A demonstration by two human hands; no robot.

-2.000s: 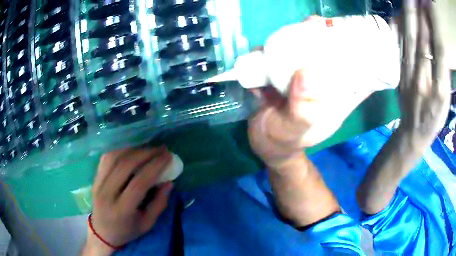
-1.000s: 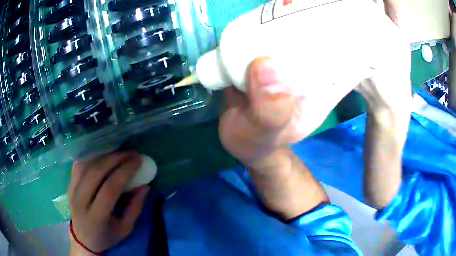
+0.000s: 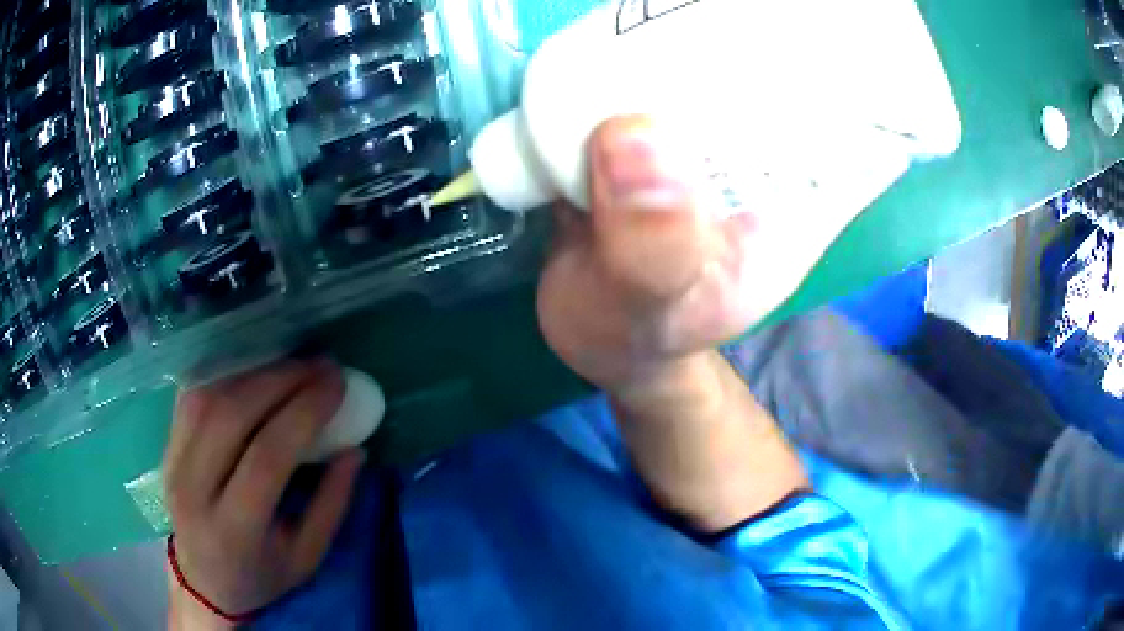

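My right hand (image 3: 653,259) holds the white glue bottle (image 3: 764,111) tilted on its side, its pale yellow tip (image 3: 456,189) pointing left. The tip is at the nearest black round part (image 3: 388,203) in the rightmost row; whether it touches cannot be told. The clear blister tray (image 3: 277,148) holds several rows of black round parts with small T-shaped marks. My left hand (image 3: 253,481), with a red string bracelet, holds a small rounded white pad (image 3: 355,413) at the green bench edge, below the tray.
The green bench top (image 3: 974,111) runs to the right, with small white round pieces (image 3: 1054,127) at its far right. Blue cloth and grey cloth (image 3: 863,394), seemingly of a person, show below the bench edge at the right.
Since the first frame, the view has shifted, and the bottle tip and both hands sit further left. The other person's arm at the right has left the view. Both hands keep hold of their things.
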